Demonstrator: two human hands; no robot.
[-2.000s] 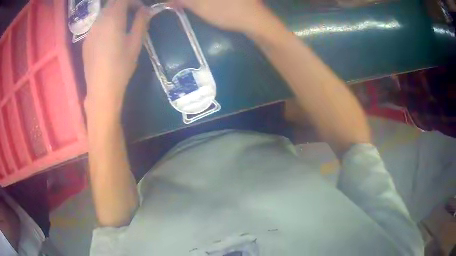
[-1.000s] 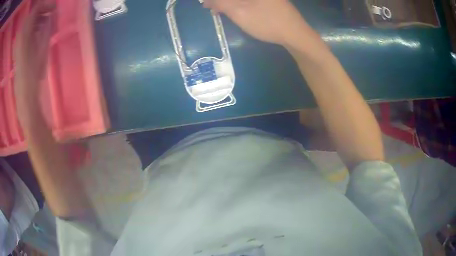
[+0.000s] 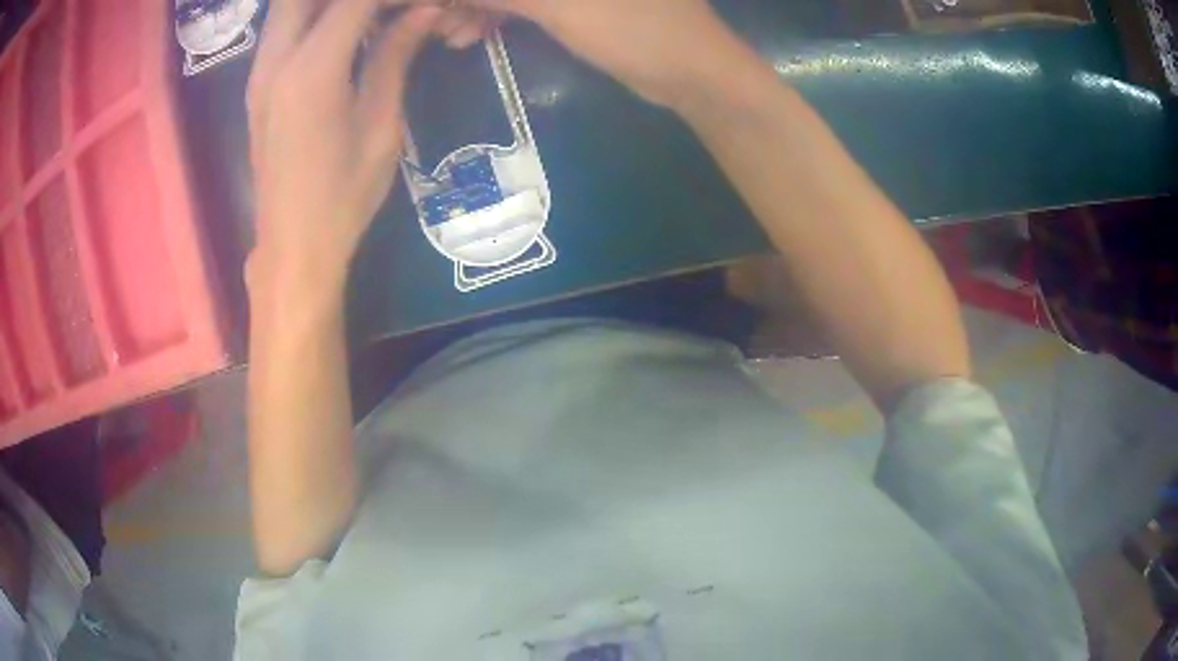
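Observation:
A white oval housing (image 3: 497, 239) lies on the dark-green surface, its round base with a blue patch toward me and a thin white loop below it. Both hands meet over its far narrow end at the top edge of the picture. My left hand (image 3: 339, 91) reaches along the housing's left side, fingers bent at the far end. My right hand (image 3: 568, 32) comes from the right, its fingertips close to the left ones. The fingers hide the far end, and whether they pinch a small part cannot be seen.
A second white housing (image 3: 213, 26) lies at the upper left, partly cut off. A pink crate (image 3: 123, 233) stands at the left edge. A brown box (image 3: 1001, 13) is at the upper right. The green surface's near edge (image 3: 620, 287) runs across in front of me.
My left hand has come back from over the pink crate to the housing's far end, beside my right hand. The view has shifted, so the second housing shows more.

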